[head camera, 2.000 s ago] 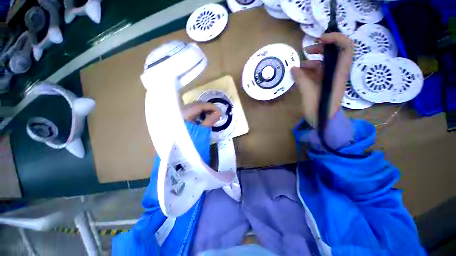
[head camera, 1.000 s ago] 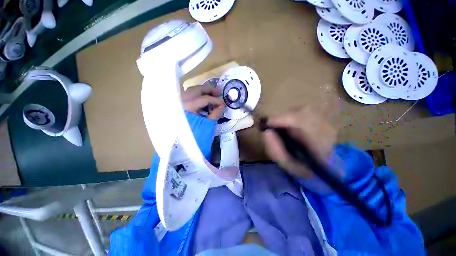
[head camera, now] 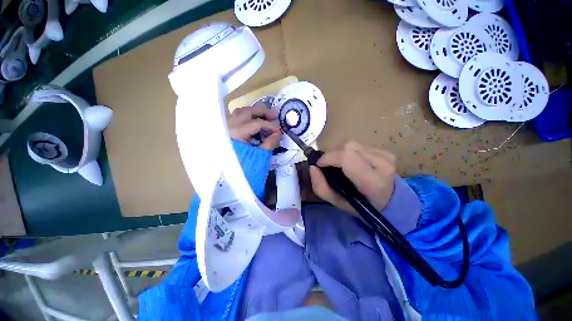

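My right hand (head camera: 357, 172) holds a black soldering iron (head camera: 370, 213). Its thin metal tip touches or nearly touches the left edge of the driver on the white speaker plate (head camera: 315, 105). The plate stands tilted, its driver side towards me. My left hand (head camera: 256, 125) holds the plate's left edge with its fingertips; the headband partly hides this hand. The large white headphone assembly (head camera: 191, 138) arches over my left forearm. Its open ear cup lies under the plate on a pale yellow pad (head camera: 285, 83), mostly hidden. Wires at the fingertips are too small to tell.
Slotted white plates (head camera: 495, 84) lie piled at the upper right, beside a blue tray (head camera: 552, 122). A thin strand (head camera: 505, 141) lies below them. Another plate (head camera: 262, 9) is at the top. More headphones (head camera: 94, 135) sit on the green surface at left. Brown cardboard (head camera: 141, 125) covers the bench.
The plate has moved left from my right hand to my left hand over the ear cup. My right hand has swung down and left, bringing the iron's tip to the driver.
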